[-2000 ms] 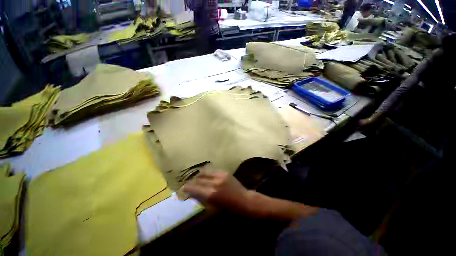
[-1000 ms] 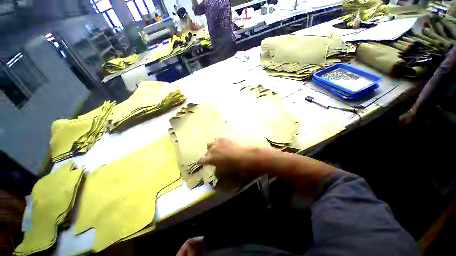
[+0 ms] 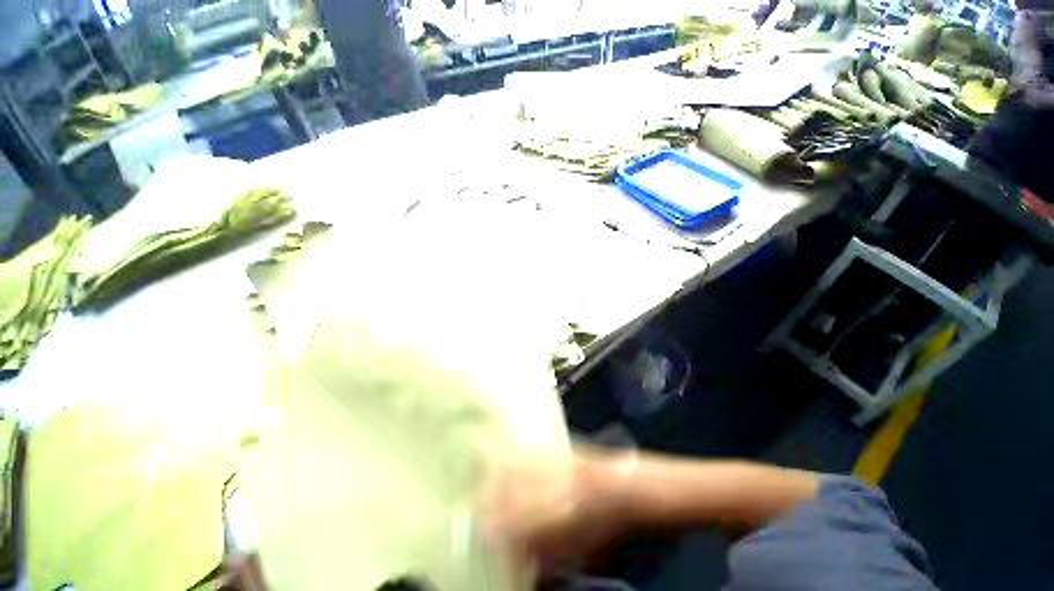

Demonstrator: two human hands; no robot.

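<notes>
A large pale beige leather-like panel hangs in front of me, raised at the near table edge and blurred. My right hand grips its right edge; the fingers are blurred and partly hidden. A small strip of skin at the bottom edge, by the panel's lower left, seems to be my left hand, mostly cut off; its hold cannot be made out. Behind the panel, the notched edges of a beige panel stack show on the overexposed white table.
Yellow panels lie at left, with a layered stack behind them. A blue tray and a dark thin tool with a cord lie to the right. A rolled panel lies beyond. A pale metal frame stands at right.
My right hand has moved from the stack towards me and down, with a panel now lifted in it. The view has shifted and brightened. The other person's arm at right is out of view.
</notes>
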